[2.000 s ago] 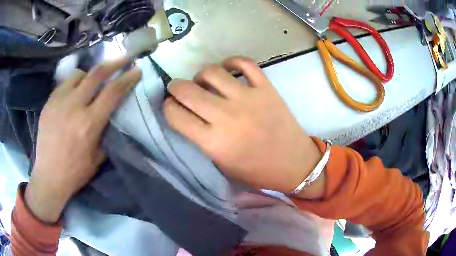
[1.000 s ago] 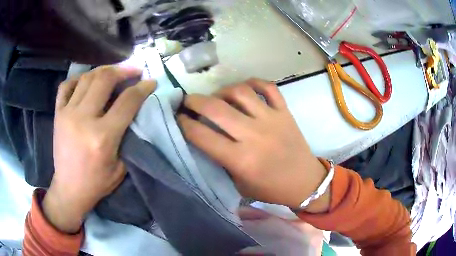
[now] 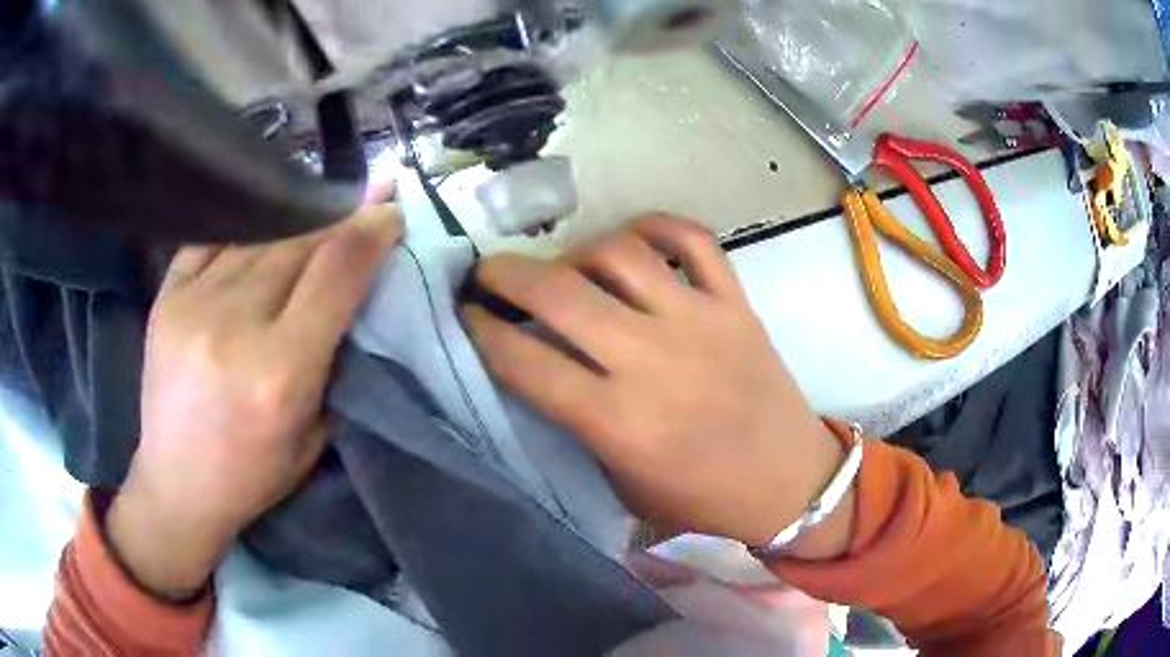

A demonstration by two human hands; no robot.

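The pale grey-white cloth [image 3: 443,359] runs diagonally from the lit needle area down to the right, with a dark stitched line along it. The dark cloth [image 3: 481,539] lies beside and below it. My left hand [image 3: 244,372] presses on the cloth, its thumb and fingertips pinching the pale edge close to the bright light. My right hand [image 3: 642,366] holds the pale cloth's right edge with curled fingers, a narrow dark strip showing at the fingertips. The presser foot and needle are hidden by glare and the machine head [image 3: 167,141].
Scissors with red and orange-yellow handles [image 3: 873,205] lie on the table right of my right hand. A clear plastic bag [image 3: 828,51] is behind them. A translucent whitish block [image 3: 529,195] stands behind the cloth. Snips and a yellow tool [image 3: 1111,180] are at far right. Cloth hangs at right [image 3: 1116,424].
Since two seconds ago the view has shifted, and the machine head now covers the upper left. Both hands keep a similar hold on the cloth. The scissors appear slightly lower in the picture.
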